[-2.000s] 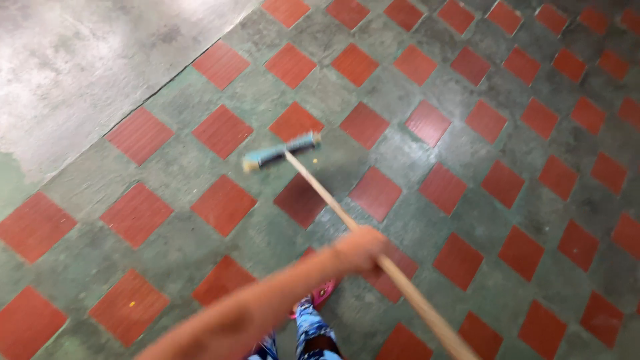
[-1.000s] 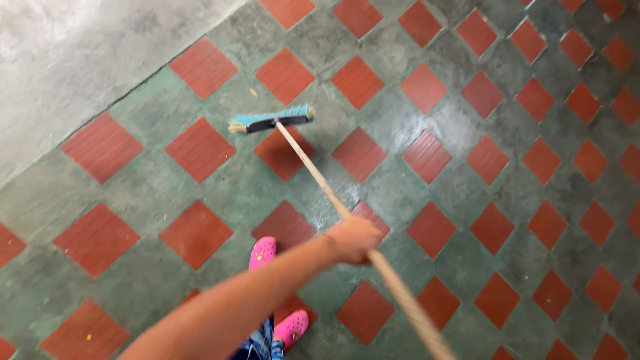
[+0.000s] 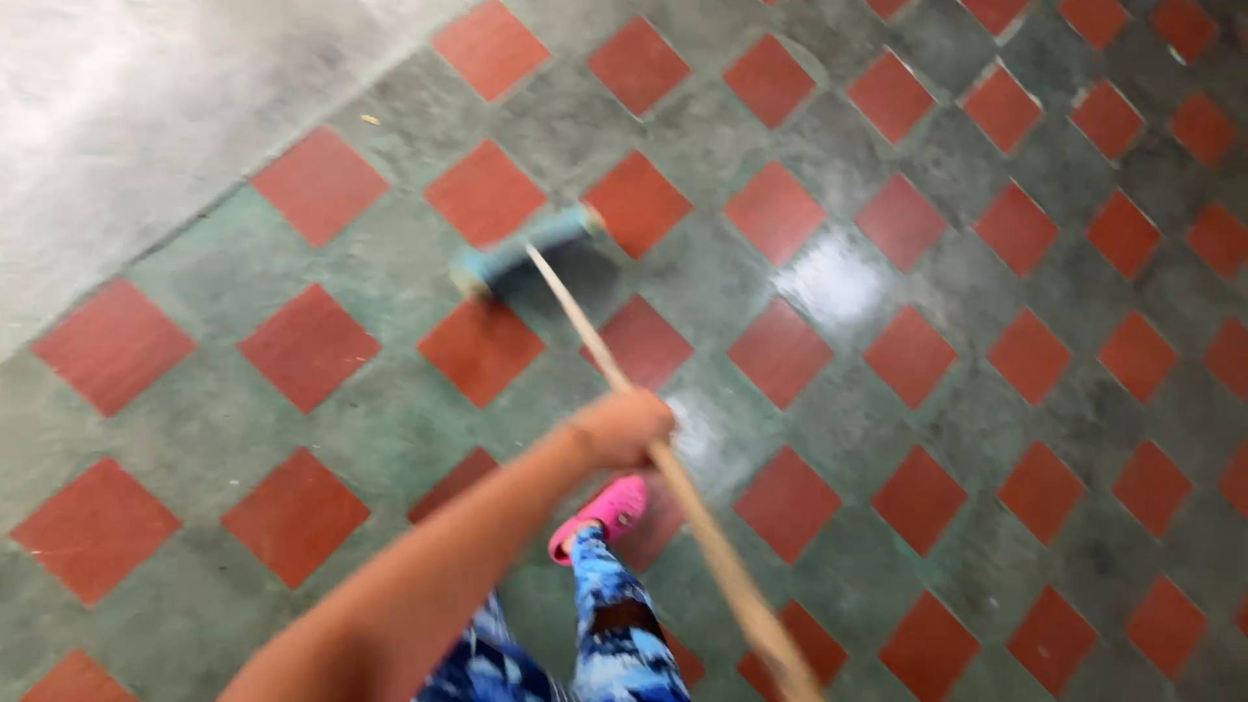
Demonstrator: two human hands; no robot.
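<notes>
A push broom with a long wooden handle (image 3: 721, 551) and a blue-bristled head (image 3: 531, 249) lies across the view, its head up and left of centre and blurred. My left hand (image 3: 629, 427) is closed around the middle of the handle, its forearm reaching in from the bottom left. The handle runs on down to the bottom edge, right of my legs. My right hand is out of the frame. A dark shadow falls on the floor beside the broom head.
Green-grey floor with red diamond tiles (image 3: 780, 353) spreads all around. A pale concrete strip (image 3: 146, 127) borders it at the upper left. A small yellowish bit (image 3: 370, 119) lies near that border. One pink clog (image 3: 609, 512) shows below my hand.
The broom head has tilted, its right end now higher than its left. One pink clog shows now, where two showed a second ago. The left hand has kept its hold on the handle.
</notes>
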